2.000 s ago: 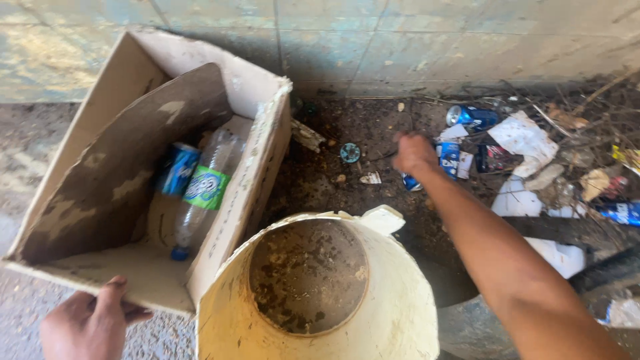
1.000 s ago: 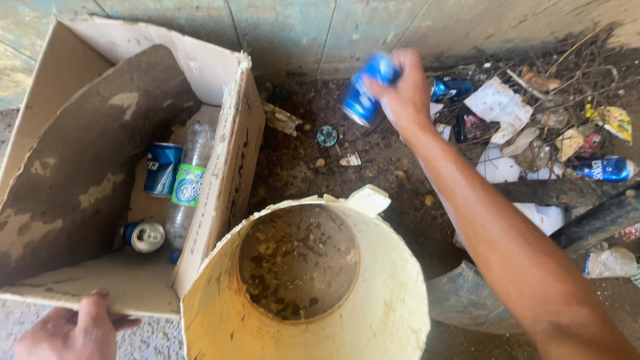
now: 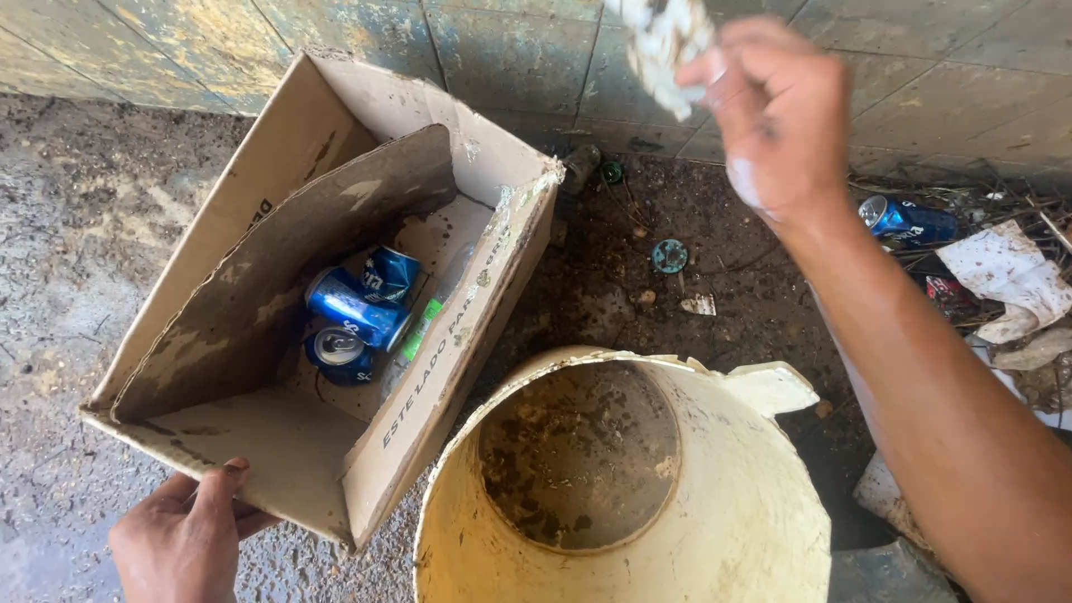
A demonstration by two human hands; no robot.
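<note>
My left hand [image 3: 193, 532] grips the near edge of an open cardboard box [image 3: 410, 435], thumb on the inner side. Inside lie several blue drink cans [image 3: 356, 310], heaped together, and a clear plastic bottle with a green label [image 3: 423, 327], partly hidden behind the box's right wall. A loose dirty cardboard flap [image 3: 260, 293] leans within the box. My right hand [image 3: 779, 109], raised in front of the wall and somewhat blurred, pinches a dirty whitish scrap [image 3: 666, 54]. Below it, a broken-rimmed cream plastic bucket [image 3: 754, 502] has dirt on its bottom.
On the wet, dirty ground at right lie another blue can [image 3: 909, 222], stained paper [image 3: 1009, 276], a dark red can [image 3: 950, 293] and twigs. A blue bottle cap [image 3: 669, 256] and a small scrap [image 3: 699, 305] lie beyond the bucket. A tiled wall [image 3: 511, 59] runs behind.
The blue can that was in my right hand a second ago is no longer there; the hand now holds a whitish scrap. One more blue can shows in the box.
</note>
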